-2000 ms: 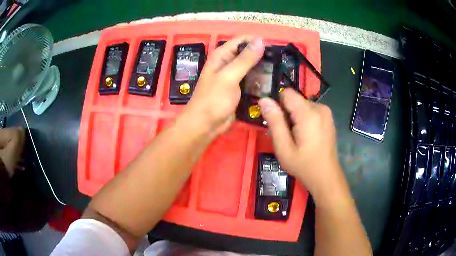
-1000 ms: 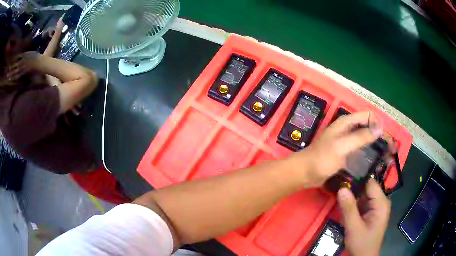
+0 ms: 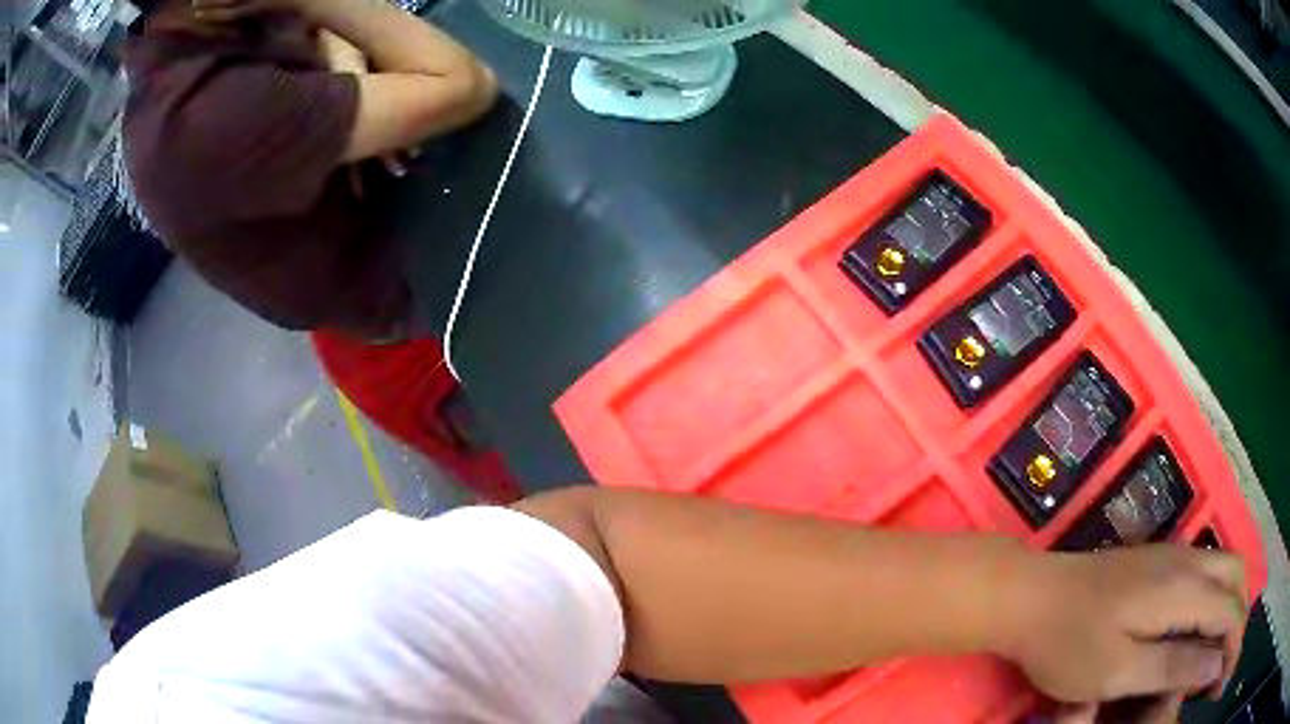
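Note:
The red foam tray (image 3: 736, 368) lies tilted across the right of the view. Several black handheld devices with screens and gold buttons, such as this device (image 3: 999, 331), sit in its upper row of pockets. My left hand (image 3: 1139, 622) is over the tray's right end with its fingers curled; whatever it holds is hidden. It partly covers another device (image 3: 1143, 495) in the row, and a dark bit of one more shows beyond. My right hand cannot be made out; the lower right is cut off by the edge.
A pale fan (image 3: 651, 78) stands at the top, its white cord (image 3: 488, 226) running down the dark bench mat (image 3: 637, 212). A seated person in a dark shirt (image 3: 255, 156) is at the left. A green conveyor (image 3: 1132, 184) lies beyond the bench edge. A cardboard box (image 3: 156, 516) is on the floor.
The view has swung left, so the tray and my left hand appear further right and lower. My right hand, the device in my hands and the smartphone no longer show.

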